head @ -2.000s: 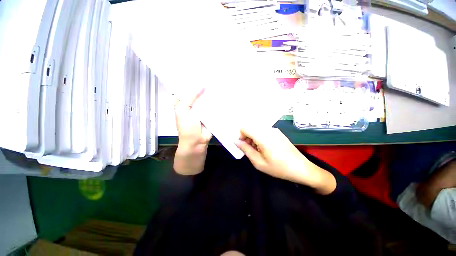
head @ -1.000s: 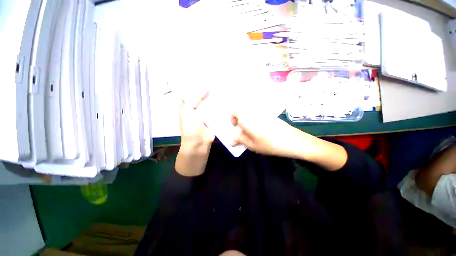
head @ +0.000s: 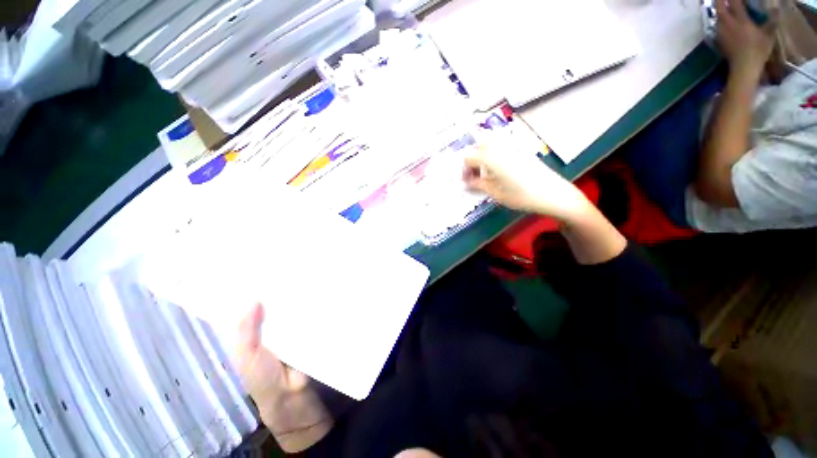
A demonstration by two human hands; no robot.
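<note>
My left hand (head: 273, 380) holds a flat white housing (head: 345, 313) by its left edge, at the bench's front edge. The housing glares blank and one rounded corner points down towards my lap. My right hand (head: 493, 183) is over the clear parts box (head: 436, 234), its fingers curled together among the small white pieces. Glare hides whether the fingertips hold a piece.
White housings (head: 116, 358) lean in a row at lower left, and more are stacked (head: 242, 54) beyond the bench. A printed sheet (head: 210, 168) lies under slim white sticks. Another housing (head: 537, 54) lies at back right. A neighbouring person's arm (head: 730, 134) is at upper right.
My right hand has left the housing's corner and moved right to the parts box. My left hand still holds the housing. The view has turned to the right.
</note>
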